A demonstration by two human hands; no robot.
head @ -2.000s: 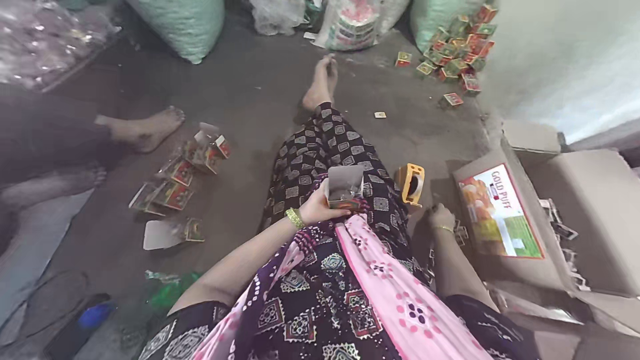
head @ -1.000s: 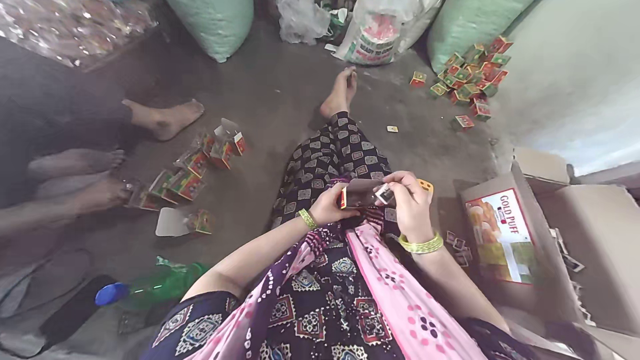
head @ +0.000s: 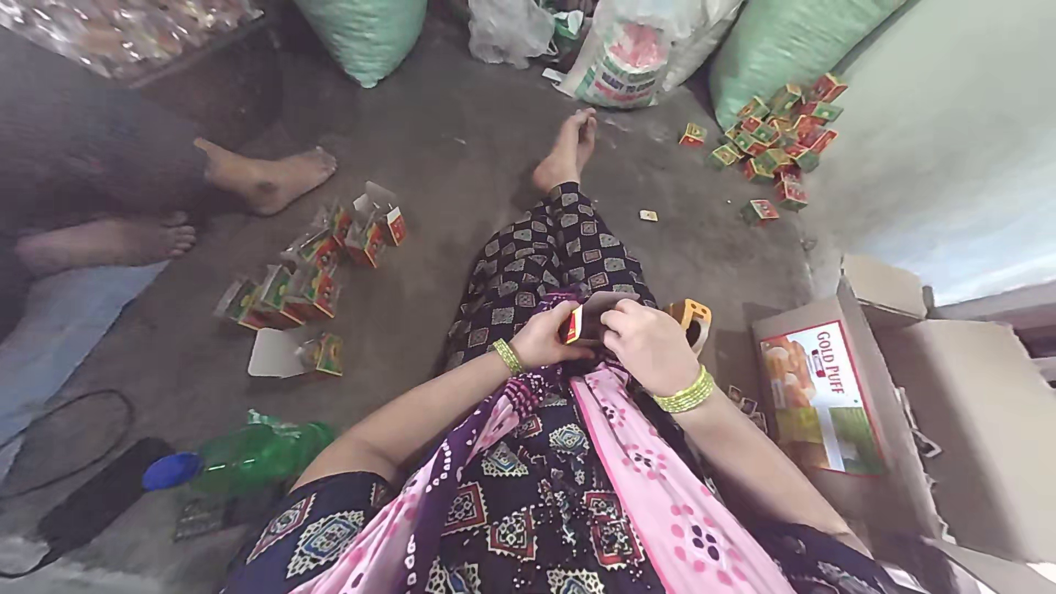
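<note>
Over my lap, my left hand (head: 546,337) grips a small red and yellow cardboard box (head: 575,323) with its grey flap raised. My right hand (head: 649,342) is at the box's opening, fingers bent down at its edge; whether they pinch anything is hidden. Just beyond my right hand, a yellow tape dispenser (head: 695,317) rests beside my thigh. Left of my legs, several small filled boxes (head: 310,290) stand with flaps up, and one more box (head: 328,355) lies nearer with its flap spread out.
A large carton (head: 895,412) stands at the right, with small flat pieces (head: 747,404) beside it. Small boxes (head: 780,132) are heaped by the wall near green sacks (head: 784,49). A green plastic bottle (head: 264,454) lies at the lower left. Another person's feet (head: 268,177) are at the left.
My right hand was down by the carton two seconds ago; it then came to the box with a small pale piece in its fingers. That piece is no longer plainly visible. My left hand keeps the box.
</note>
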